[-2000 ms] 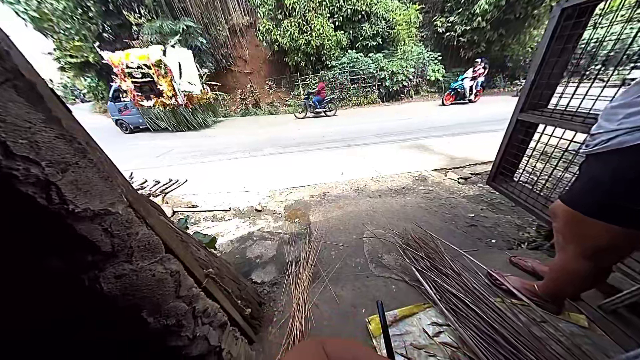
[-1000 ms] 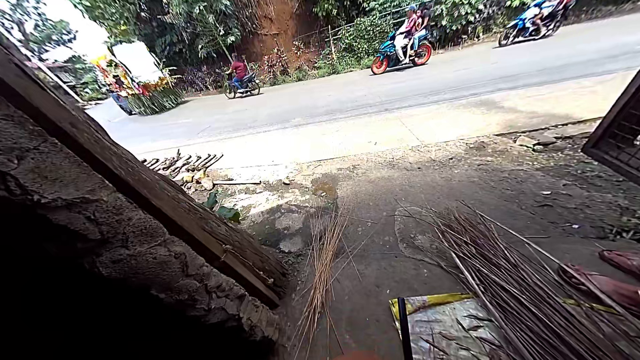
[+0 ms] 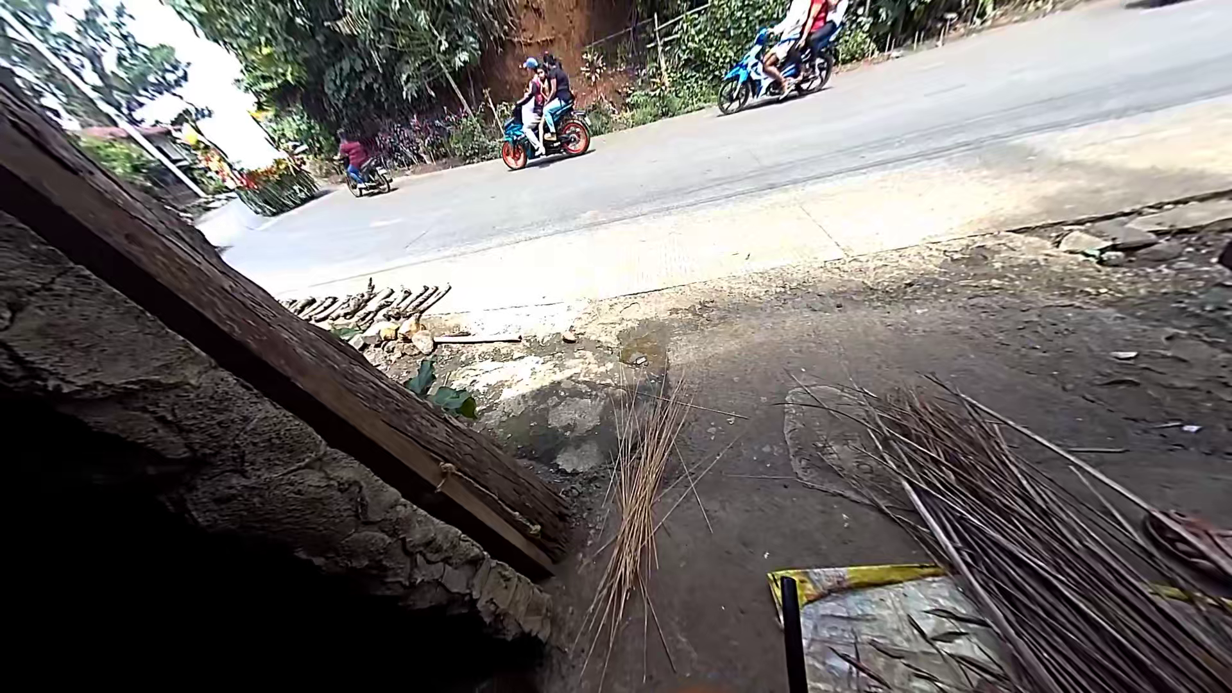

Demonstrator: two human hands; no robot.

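Neither of my hands shows in the head view. A small loose bundle of thin, light brown sticks (image 3: 637,510) lies on the dark ground at the lower middle. To its right, a larger pile of dark thin sticks (image 3: 1039,539) fans out towards the lower right corner, partly over a flattened sack (image 3: 895,626) with a yellow edge. Small leaf-like scraps lie on the sack. A black bar (image 3: 793,635) stands up at the sack's left edge; what it belongs to is hidden.
A wooden post (image 3: 289,366) leans beside a rough stone wall (image 3: 231,472) on the left. Stones (image 3: 409,337) and short branches (image 3: 371,303) lie by the road (image 3: 674,183), where people ride motorcycles (image 3: 546,140). A sandalled foot (image 3: 1193,541) is at the right edge.
The view has swung right and tilted. The flower-decked vehicle and the riders have moved left along the road. The metal gate and most of the person at the right have left the view.
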